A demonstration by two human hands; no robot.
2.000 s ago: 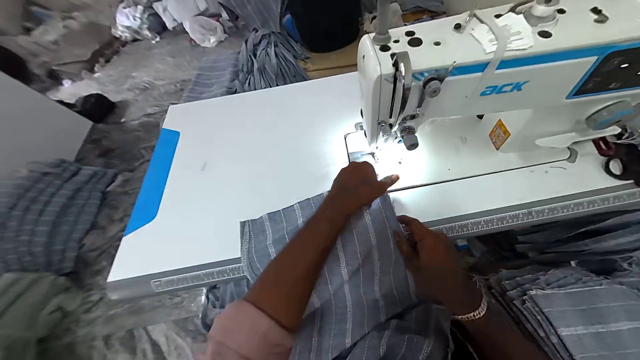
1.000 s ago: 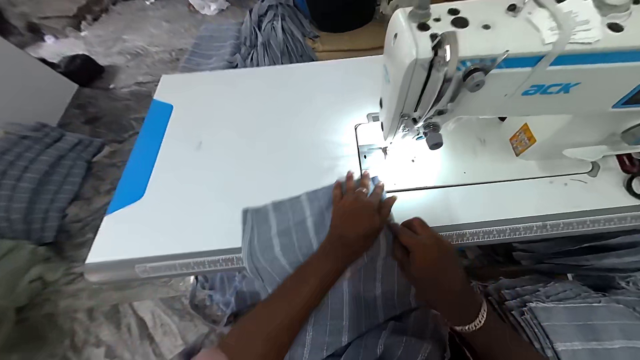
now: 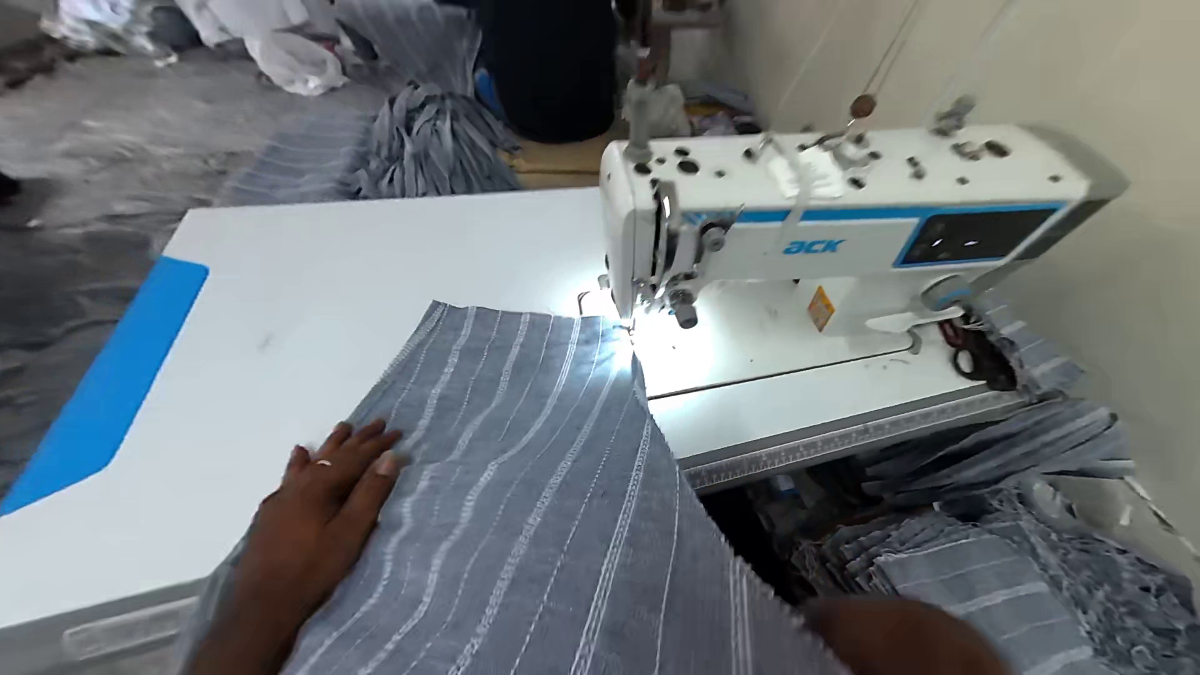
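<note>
A grey striped cloth (image 3: pixel 525 487) lies across the white table of an industrial sewing machine (image 3: pixel 844 225). The cloth's far right corner reaches under the lit needle area (image 3: pixel 630 328). My left hand (image 3: pixel 323 516) rests flat on the cloth's left edge, fingers spread, a ring on one finger. At the bottom right is my right hand (image 3: pixel 900 637), blurred and partly cut off by the frame, beside the cloth's right edge; its fingers are hidden or too blurred to read.
Stacked grey striped cloth pieces (image 3: pixel 984 581) lie below the table's right side. Dark-handled scissors (image 3: pixel 975 356) sit at the machine's right end. A ruler strip (image 3: pixel 844 436) runs along the table's front edge. Behind the table hangs a bundle of grey strips (image 3: pixel 436 145).
The cloth now reaches the needle and spreads over more of the table. My left hand has moved away from the needle to the cloth's left edge; my right hand is lower and farther right.
</note>
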